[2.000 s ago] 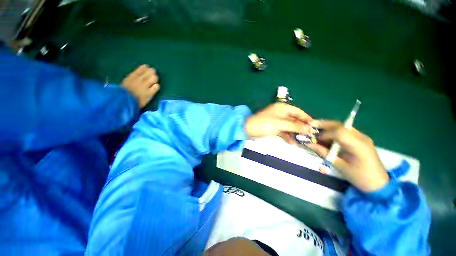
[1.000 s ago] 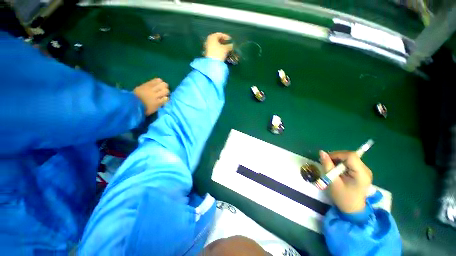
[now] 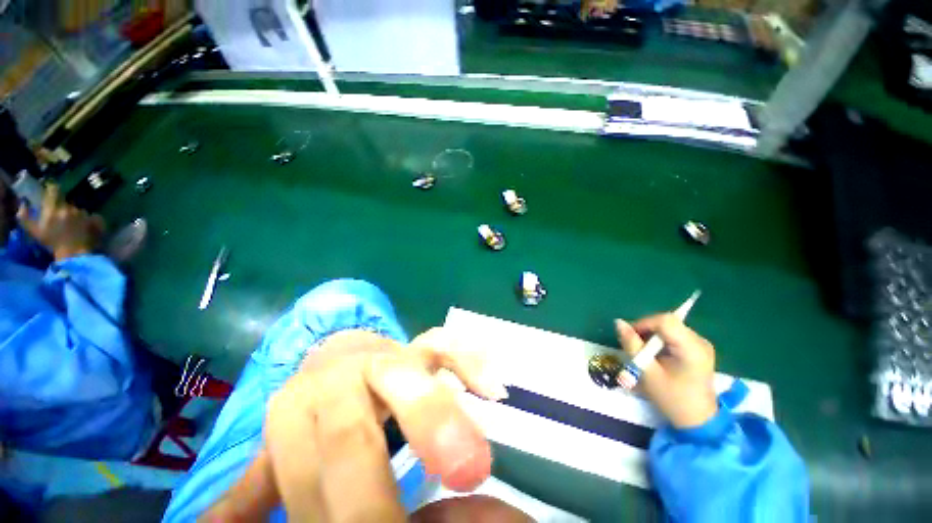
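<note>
My left hand (image 3: 373, 414) is large and blurred, close to the camera, with curled fingers; whether it holds anything cannot be told. My right hand (image 3: 680, 368) rests at the white board's right part and grips a slim white pen-type tool (image 3: 662, 342), its coloured end low beside the gold disc. The gold disc with dark marks (image 3: 605, 370) lies on the white work board (image 3: 480, 337). A dark strip (image 3: 577, 414) runs along the board, its left end by my left fingers. A small module with a white tab (image 3: 530, 289) stands on the green mat beyond the board.
Several more modules stand farther back, including one at centre (image 3: 492, 237) and one at right (image 3: 696, 232). Spare tweezers (image 3: 214, 278) lie at left. A neighbour's blue sleeve (image 3: 72, 317) and hand are at far left. A clear blister tray (image 3: 904, 347) is at far right.
My left hand has come back from the far modules to close before the camera. My right hand still holds the tool by the disc. The view has tilted up, showing more bench.
</note>
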